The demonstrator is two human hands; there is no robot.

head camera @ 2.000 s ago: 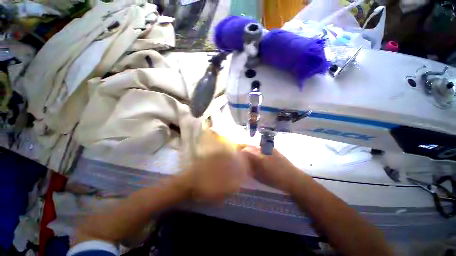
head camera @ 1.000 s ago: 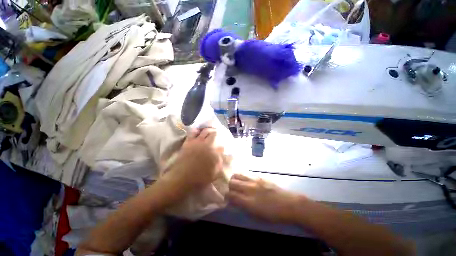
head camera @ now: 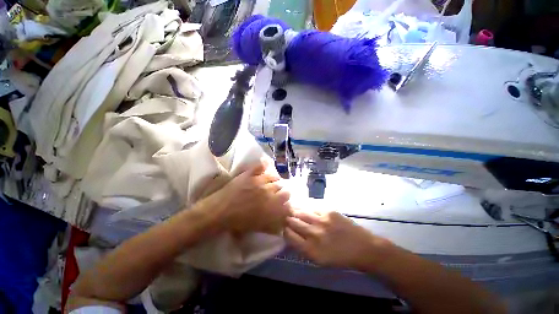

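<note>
A cream cloth garment piece [head camera: 236,248] lies bunched at the left of the needle area and hangs over the table's front edge. My left hand [head camera: 254,199] rests on it with bent fingers and grips it. My right hand [head camera: 322,236] touches my left hand's fingertips and pinches the cloth's right edge. The white sewing machine [head camera: 404,116] has its presser foot area [head camera: 317,184] just above and right of my hands. The fingertips partly hide the cloth edge between them.
Layered cream pieces [head camera: 79,92] are heaped at the left. A dark grey teardrop-shaped attachment [head camera: 226,126] stands left of the machine head. A purple fuzzy roll [head camera: 331,64] lies on top of it. Scissors [head camera: 539,222] lie at the right end. A white plastic bag [head camera: 453,24] is behind.
Two seconds ago both hands were at the needle area. They moved left and toward me with the cloth. Since one second ago, my left hand has moved right and the hands now meet.
</note>
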